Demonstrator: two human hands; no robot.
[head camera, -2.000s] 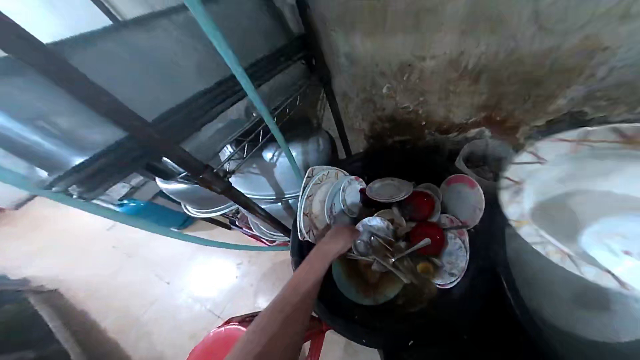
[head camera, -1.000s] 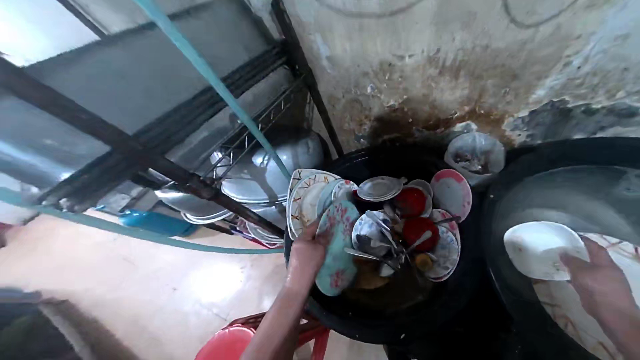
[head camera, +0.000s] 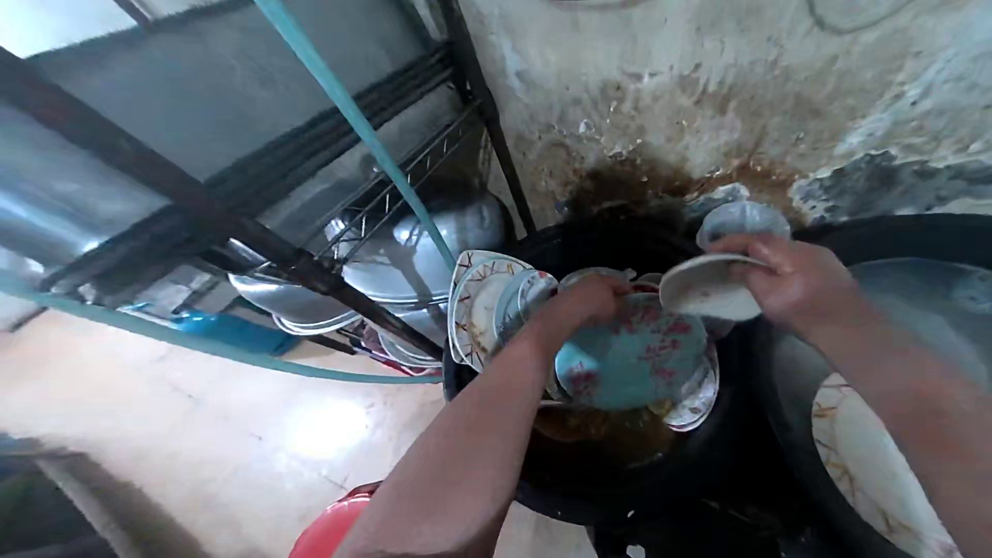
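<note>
My left hand (head camera: 593, 301) grips the upper edge of a turquoise plate with red flowers (head camera: 635, 356), tilted over the dishes in a black tub (head camera: 558, 504). A small white plate (head camera: 709, 287) is in my right hand (head camera: 783, 279), held by its rim just above the tub's right part. Patterned white plates (head camera: 484, 306) stand on edge at the tub's left side. Small flowered plates (head camera: 697, 399) lie to the right of the turquoise one. Brownish water (head camera: 604, 438) shows below them. My left fingertips are partly hidden.
A second black tub (head camera: 891, 229) at the right holds cloudy water and a large patterned plate (head camera: 868, 457). A clear plastic container (head camera: 742, 221) stands by the stained wall. At the left is a metal rack (head camera: 294, 263) with aluminium pots (head camera: 434, 248); a red plastic item (head camera: 333, 523) is below.
My right hand has moved left with the small white plate, from over the right tub to the left one. My left hand has moved right with the turquoise plate.
</note>
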